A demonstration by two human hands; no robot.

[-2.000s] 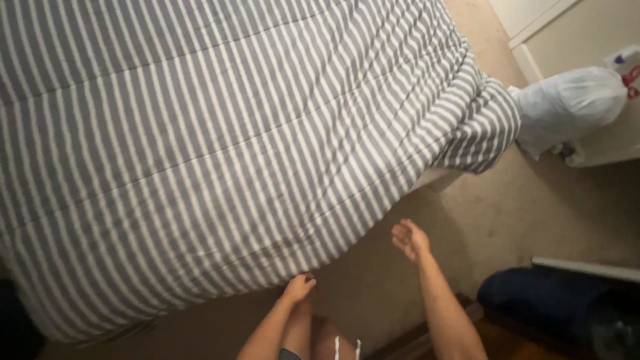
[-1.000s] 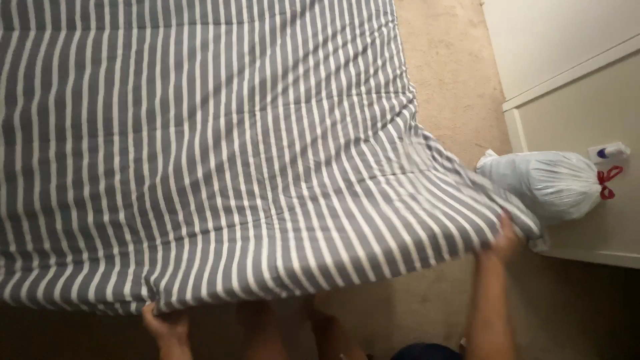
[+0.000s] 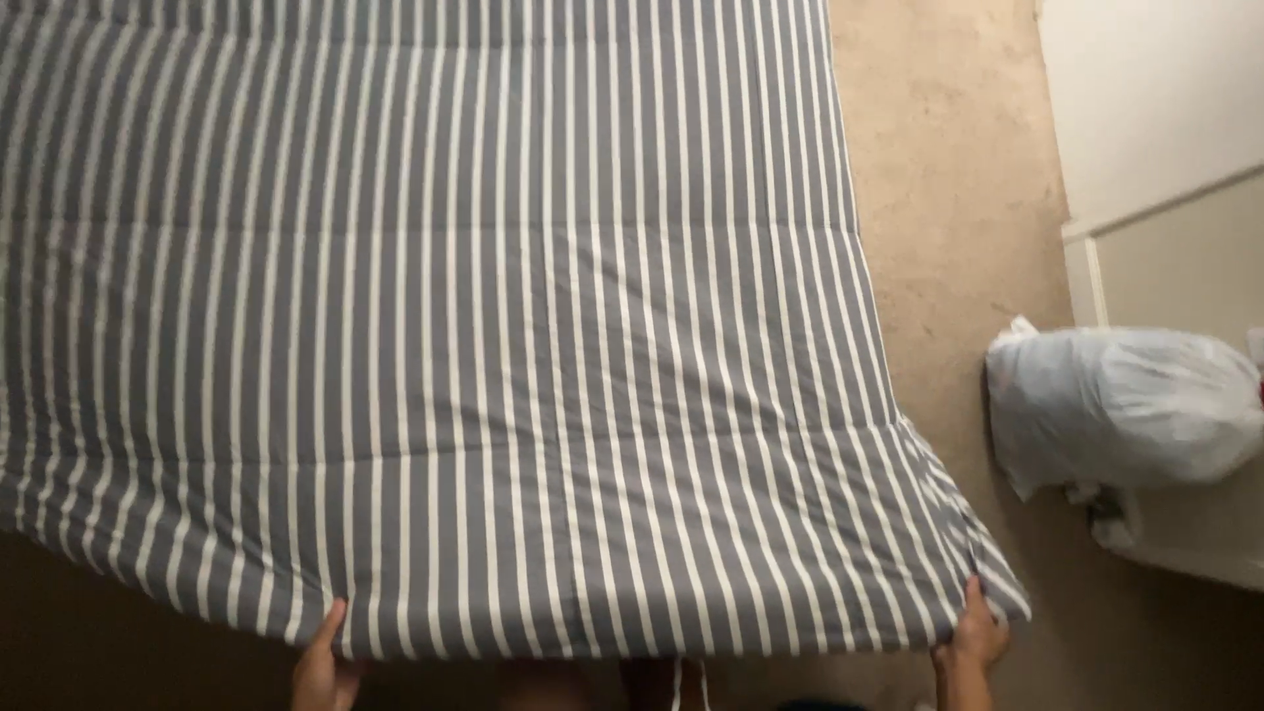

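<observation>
A grey and white striped comforter (image 3: 474, 336) spreads across most of the view, with stitched seams and soft creases. At the bottom left, my left hand (image 3: 326, 662) grips its near edge, thumb on top and the fingers hidden beneath. My right hand (image 3: 973, 637) holds the same edge close to the right-hand corner, which hangs out past the hand in folds. Between the two hands the edge is pulled fairly straight. What lies under the comforter is hidden.
Beige carpet (image 3: 948, 188) runs along the right side of the comforter. A filled white plastic bag (image 3: 1116, 405) rests there against pale furniture or a panel (image 3: 1185, 276). The area at the lower left is dark.
Both hands were empty two seconds ago; now they hold the comforter's near edge. Its bunched right corner has been drawn out and the surface lies flatter. The view has shifted.
</observation>
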